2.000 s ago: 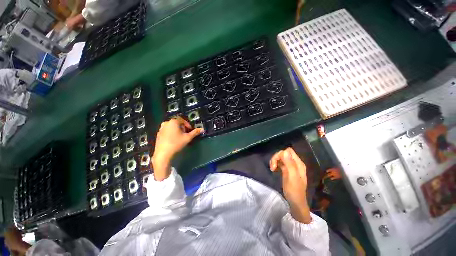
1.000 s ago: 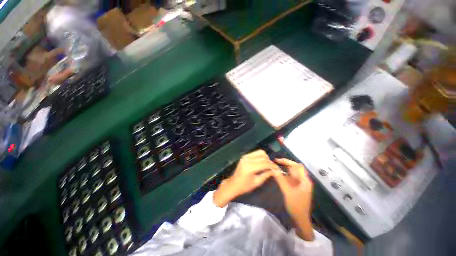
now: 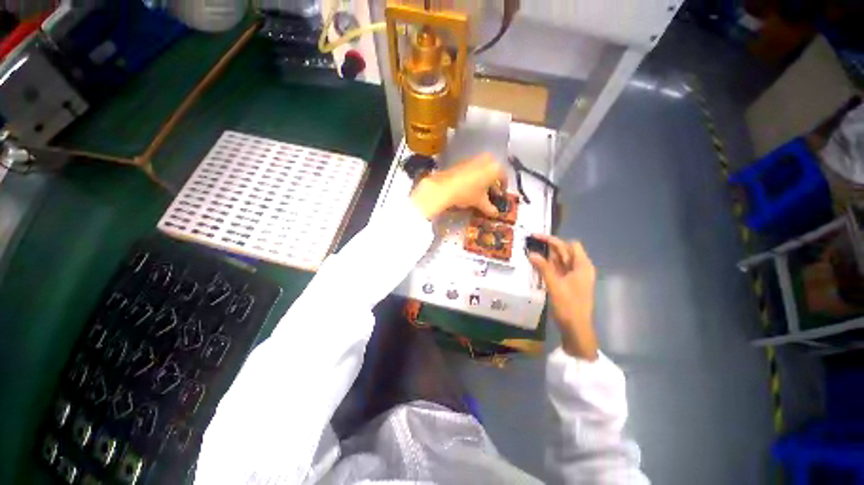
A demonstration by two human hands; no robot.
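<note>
My left hand reaches over the press base, its fingertips on a dark piece at the rear orange-brown fixture. The hand is blurred, and I cannot tell whether it grips the piece. The front fixture, orange-brown with a dark centre, lies uncovered nearer me. My right hand is beside the base's right edge and pinches a small black square housing between its fingertips.
The brass press cylinder stands behind my left hand. A dark lump and a thin black cable lie on the white base. The white parts tray and black blister tray are at left. Blue crates stand far right.
The view has turned right towards the press. My hands, together in front of the bench before, are apart; the left moved onto the fixtures, the right holds the black housing at the base's right edge.
</note>
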